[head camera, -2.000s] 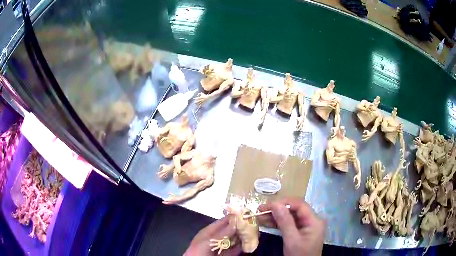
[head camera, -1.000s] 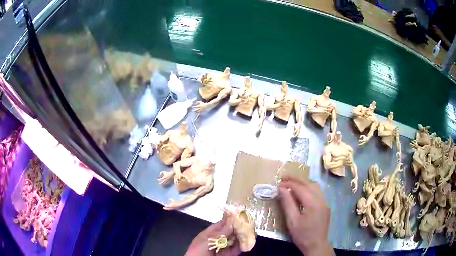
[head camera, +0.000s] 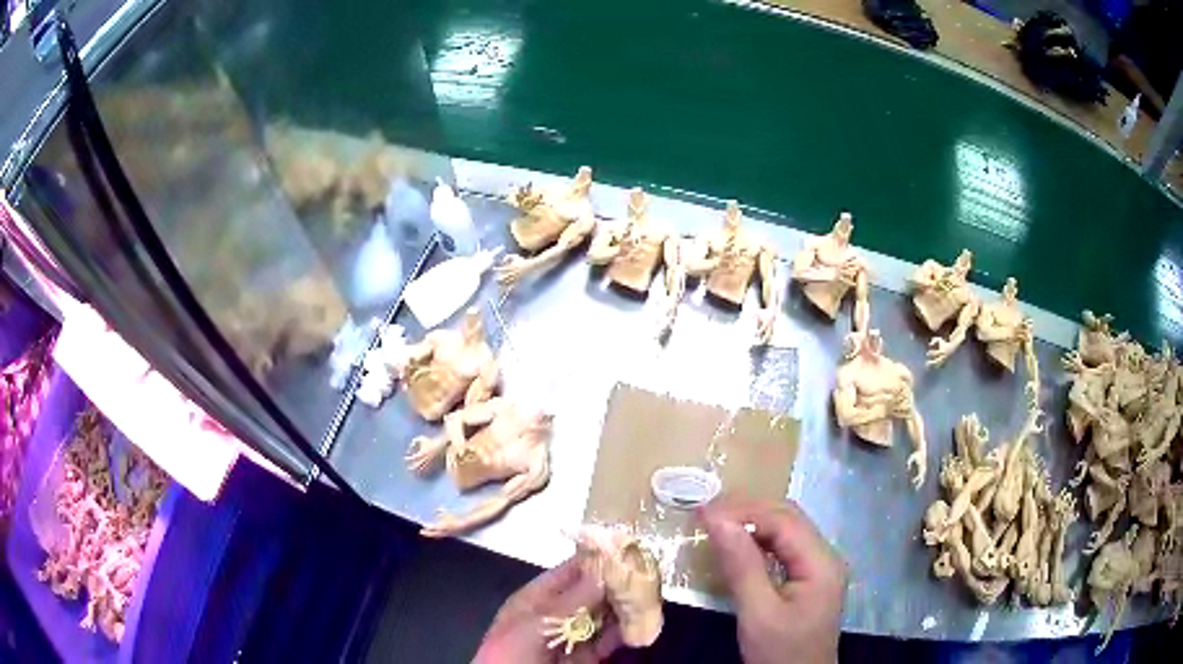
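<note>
My left hand (head camera: 545, 615) holds a tan figure torso (head camera: 632, 592) at the table's front edge. A small spread-finger hand of the figure sticks out by my fingers. My right hand (head camera: 785, 581) pinches a thin pale applicator stick (head camera: 685, 536) between thumb and fingers, its tip pointing left toward the torso. Whether the tip touches the torso is unclear. The clear shallow dish (head camera: 685, 486) lies on the brown cardboard pad (head camera: 628, 445), just beyond my hands. The cardboard has shiny smears.
Figure torsos (head camera: 736, 256) stand in a row along the green conveyor belt (head camera: 778, 117). A loose arm pile (head camera: 996, 519) and a torso pile (head camera: 1126, 441) lie at right. At left are two torsos, a white squeeze bottle (head camera: 448, 288), a crumpled wipe (head camera: 376, 366) and a clear panel.
My right hand has moved from the dish back toward the torso with the stick. Earlier the stick was against the torso. My left hand still holds the torso in about the same place.
</note>
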